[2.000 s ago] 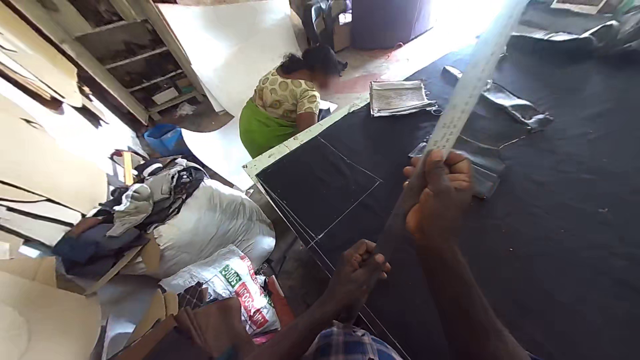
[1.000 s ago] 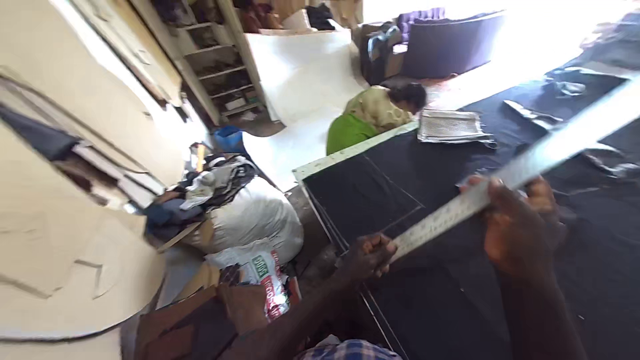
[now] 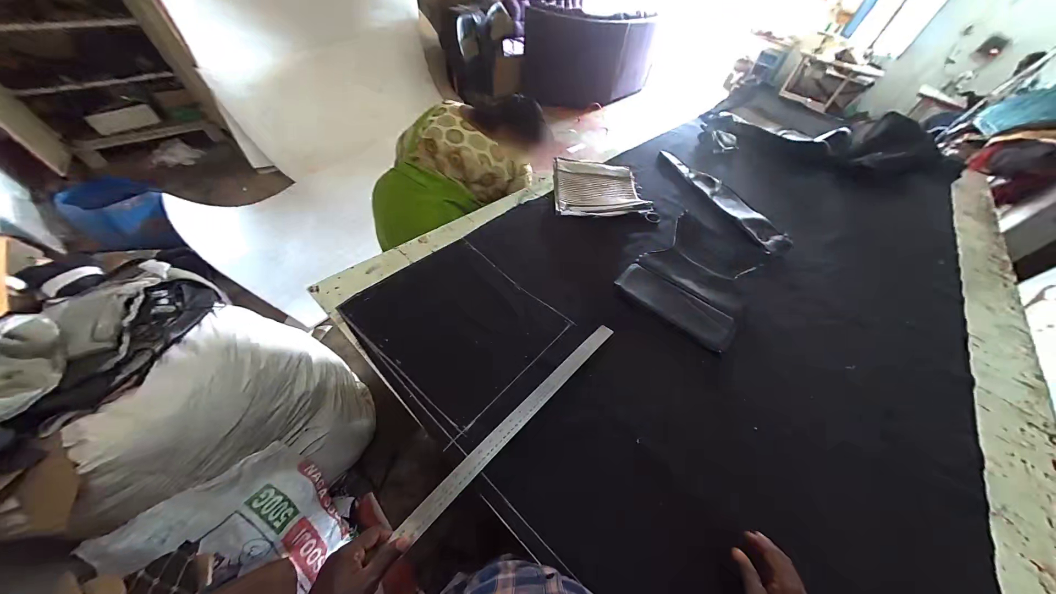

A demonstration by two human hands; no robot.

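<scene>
Black fabric [image 3: 825, 396] covers the table, with pale chalk lines drawn on its near-left part. My left hand [image 3: 363, 561] grips the lower end of a long metal ruler [image 3: 503, 431], whose far end lies on the fabric beside a chalked outline. At the bottom right, my right hand [image 3: 767, 565] is over the fabric, fingers apart, holding nothing; part of it is cut off by the frame. Black folded pieces [image 3: 681, 301] and a long dark strip [image 3: 726, 202] rest on the fabric, near a stack of striped cloth [image 3: 598, 188].
A person in green [image 3: 454, 173] bends down beyond the table's left edge [image 3: 429, 239]. Left of the table stand a stuffed white sack [image 3: 239, 412], a printed bag [image 3: 247, 511] and a pile of clothes [image 3: 107, 330]. Bunched dark material [image 3: 874, 144] lies at the far end.
The ruler, held up in both hands before, now slopes down onto the fabric. My right hand has let go of it and is lower right. The view has shifted.
</scene>
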